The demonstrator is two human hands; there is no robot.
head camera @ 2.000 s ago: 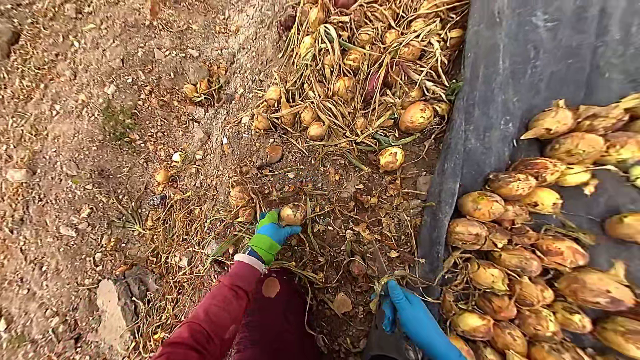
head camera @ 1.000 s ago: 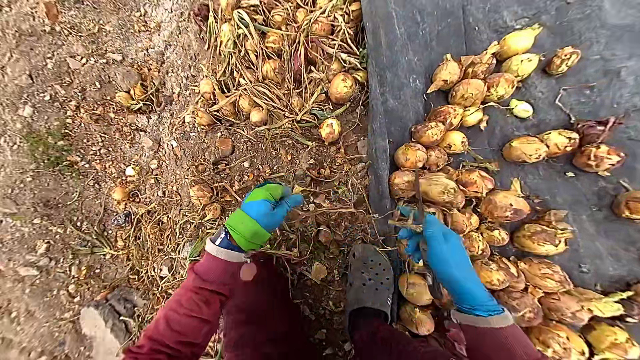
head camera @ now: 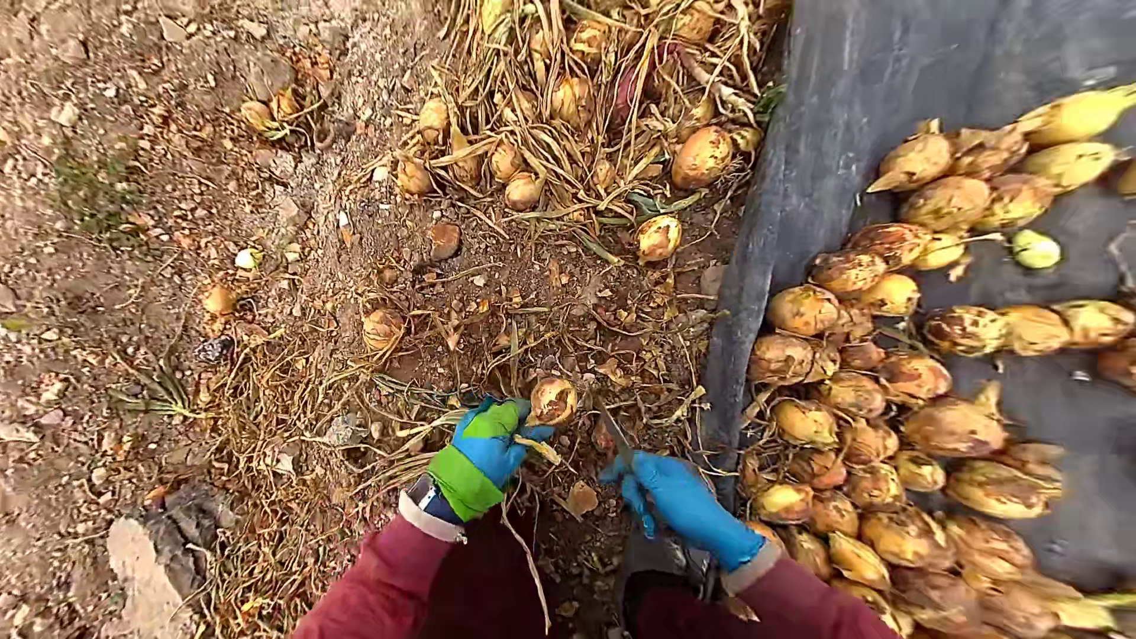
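Note:
My left hand, in a blue glove with a green wrap, grips an onion by its dry leaves. The onion bulb sticks out beyond the fingertips, and its long stalks trail to the left. My right hand, in a blue glove, is closed around a knife, whose narrow blade points up and left, a little right of the bulb. The knife's handle is hidden in the fingers. Beyond both hands lies a heap of onions with dry leaves.
To the right, many trimmed onions lie on a dark sheet, its raised edge running beside my right hand. Loose onions and stones are on the soil. My shoe, partly hidden, is below my right hand.
My right hand has moved left from the onions on the sheet to near my left hand. An onion bulb now shows in my left hand. The view has shifted.

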